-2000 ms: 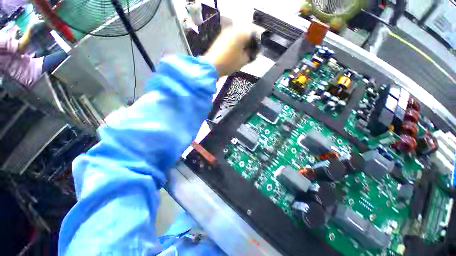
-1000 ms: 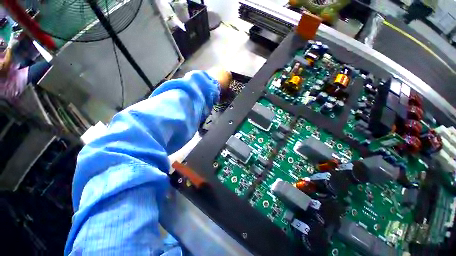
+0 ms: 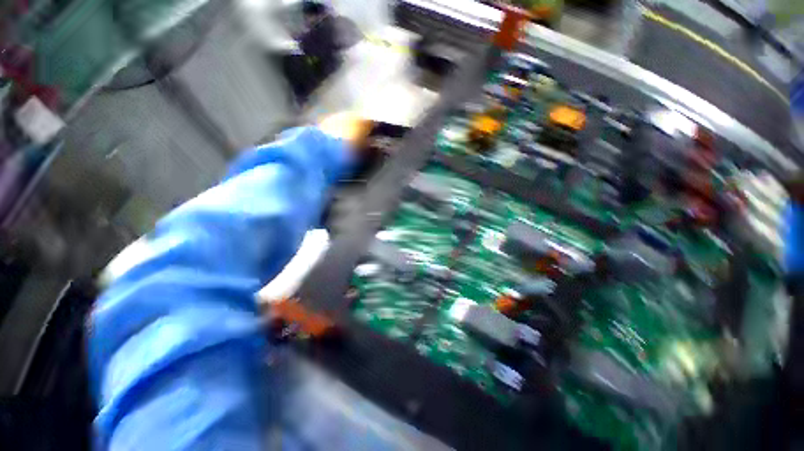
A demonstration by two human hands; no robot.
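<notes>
The frame is blurred. My left hand (image 3: 349,129) shows small beyond the left side of the black carrier frame (image 3: 383,189), over the dark screw tray (image 3: 381,141). Its fingers are hidden or blurred, so I cannot tell whether it holds anything. My left blue sleeve covers the lower left. The green circuit board (image 3: 414,225) lies in the carrier with its crowded side up. Orange-brown clamps sit at the carrier's upper corner (image 3: 509,29) and lower left corner (image 3: 302,317). A bit of blue sleeve shows at the right edge; my right hand cannot be made out.
A silver rail (image 3: 608,66) runs behind the carrier and another (image 3: 353,410) runs along its near left side. A dark box (image 3: 308,57) stands at the upper left beside a pale surface (image 3: 375,84). A grey panel and a blurred fan are farther left.
My left hand has moved back from the far rail end to the tray beside the carrier. The view has shifted, and a blue sleeve now shows at the right edge.
</notes>
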